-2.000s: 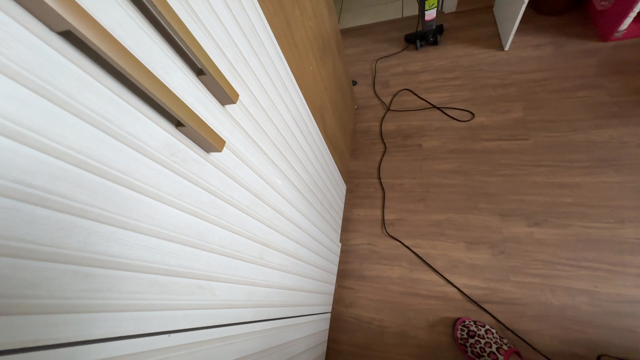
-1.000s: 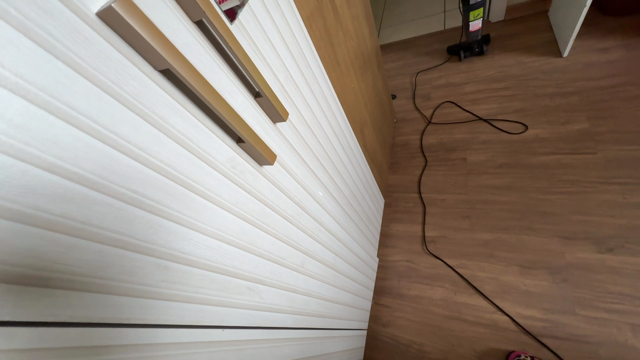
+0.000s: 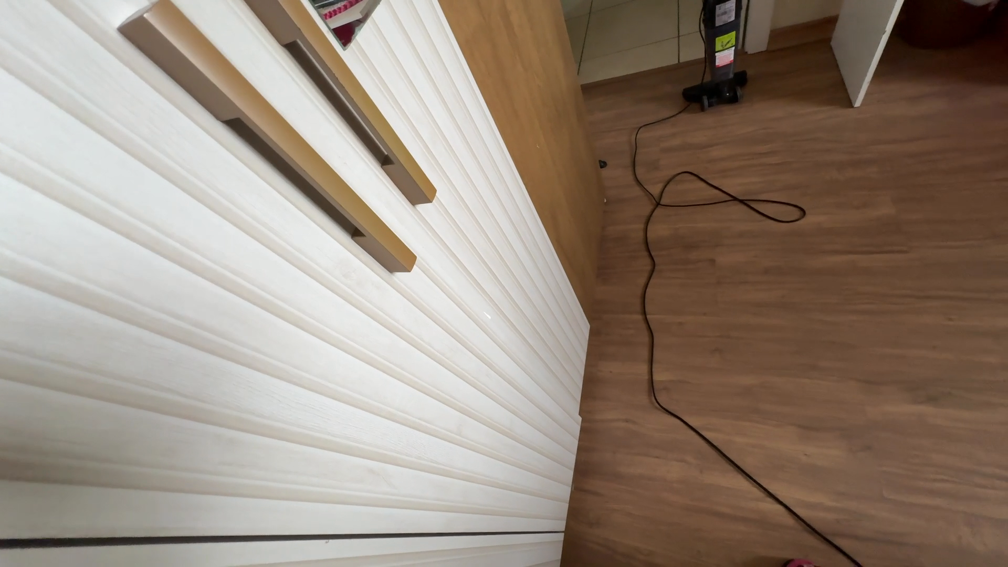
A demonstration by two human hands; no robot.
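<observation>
Neither my left hand nor my right hand shows in the head view. A white ribbed wardrobe front (image 3: 315, 354) fills the left side, close to the camera. Two long gold-brown handles, a nearer one (image 3: 291, 157) and a farther one (image 3: 362, 110), run side by side on it. Past them, a small piece of mirror-like surface (image 3: 346, 20) shows pink and red at the top edge. On the wood-look floor lies a thin black power cord (image 3: 650, 315) with a loop in it. It leads to an upright vacuum cleaner (image 3: 720, 59) at the top.
A brown wooden panel (image 3: 528, 118) stands beyond the white front. Pale floor tiles (image 3: 630, 35) lie past it. At the top right are the edge of a white door or panel (image 3: 862, 47) and a dark round container (image 3: 945, 24). A bit of pink slipper (image 3: 801, 563) shows at the bottom.
The view has shifted, so the handles and cord sit further right. The leopard-print slipper seen at the bottom two seconds ago is now almost out of view.
</observation>
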